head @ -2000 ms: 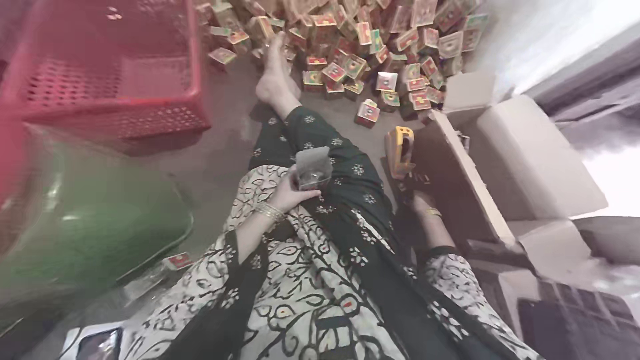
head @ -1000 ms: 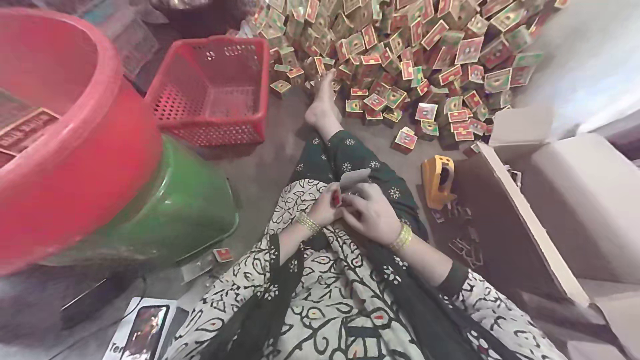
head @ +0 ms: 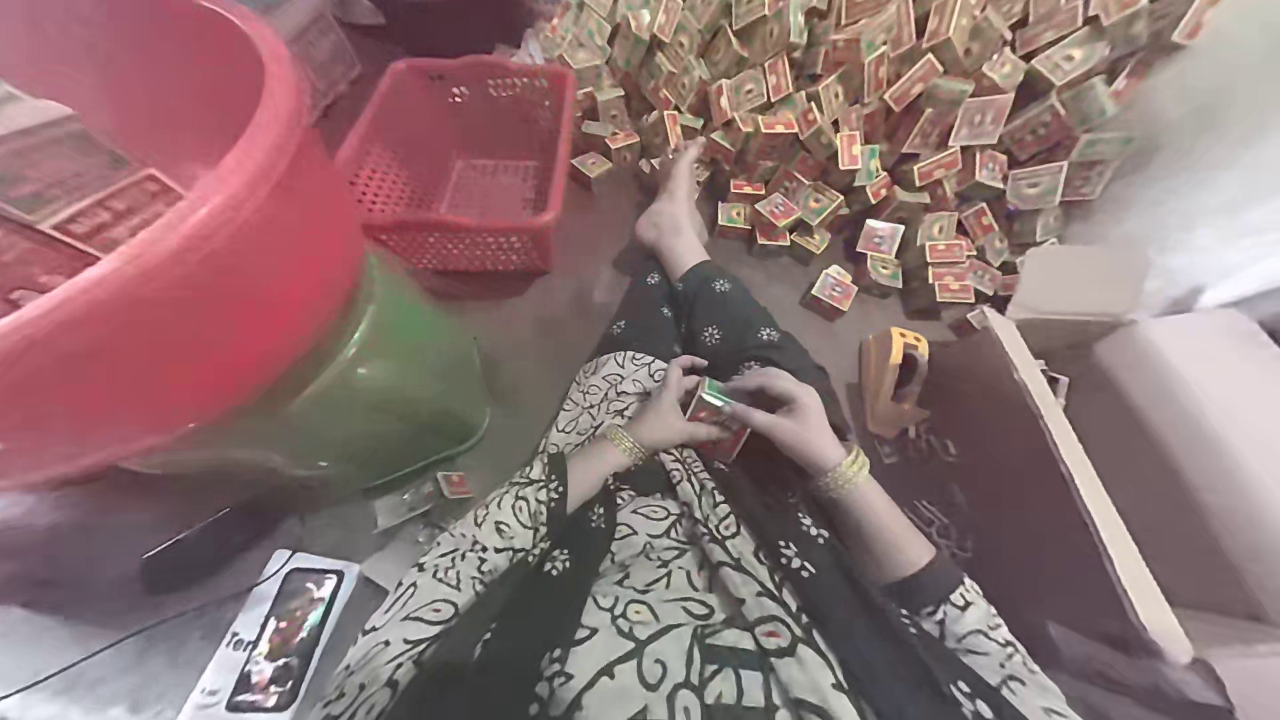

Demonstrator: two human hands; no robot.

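Above my lap, my left hand [head: 668, 412] grips the side of a small red and green printed cardboard box [head: 717, 422]. The thumb and fingers of my right hand [head: 790, 415] are on the box's green upper end. Whether that end is fully closed cannot be told. A large heap of similar small boxes [head: 850, 150] covers the floor beyond my bare foot. To the right of my legs is a yellow tool [head: 893, 382], its kind unclear, with small metal pieces [head: 930, 440] beside it.
A red perforated plastic basket [head: 480, 235] stands ahead on the left. Nearer are a red plastic tub [head: 285, 210] holding printed card and a green plastic tub [head: 400, 400]. An open cardboard carton [head: 1090, 480] is at right. A phone box [head: 340, 600] lies at lower left.
My right hand was low at my right side two seconds ago and is now at the box with my left. The box, earlier with a grey flap raised, now shows a green end. The view has shifted.
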